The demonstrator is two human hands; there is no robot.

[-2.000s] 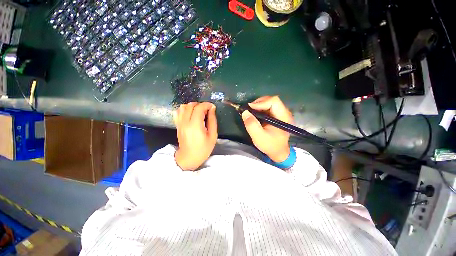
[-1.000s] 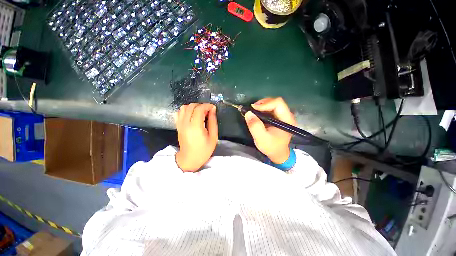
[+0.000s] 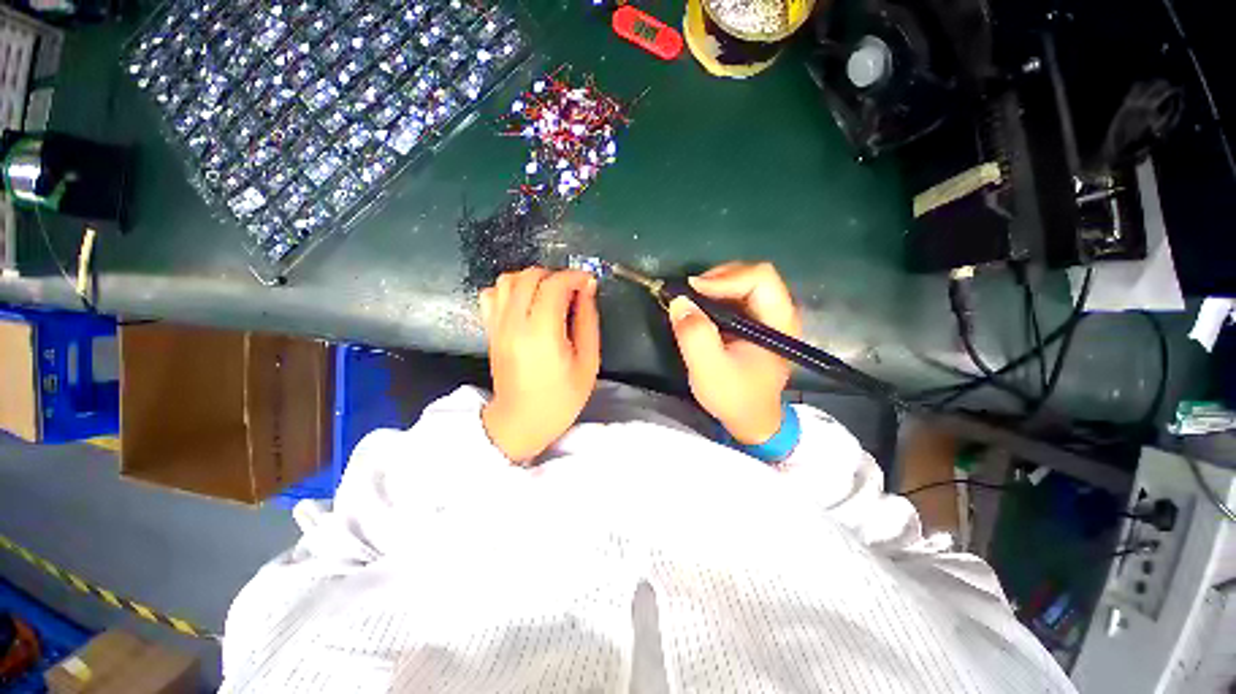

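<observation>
My right hand (image 3: 739,339), with a bright blue band at its wrist, holds a black soldering iron (image 3: 786,346) like a pencil, its thin metal tip pointing left. The tip is at or just beside a tiny whitish-blue circuit board (image 3: 586,263) near the bench's front edge. My left hand (image 3: 540,346) is at the board's near left side with its fingers curled and fingertips close together. Whether it pinches a wire or other small part is too small to tell. A dark hair-like heap (image 3: 499,247) lies just beyond my left fingers. A heap of red-wired silver-white components (image 3: 569,133) lies farther back.
A clear blister tray (image 3: 319,115) of small boards lies back left. A red oval item (image 3: 648,31) and a yellow pot (image 3: 743,34) stand at the back. Black equipment and cables (image 3: 1003,203) are at the right. A cardboard box (image 3: 203,407) is below left.
My left hand has shifted slightly right and up, closer to the small board. The iron's tip has moved slightly right and up. My right hand is almost unmoved and still holds the iron.
</observation>
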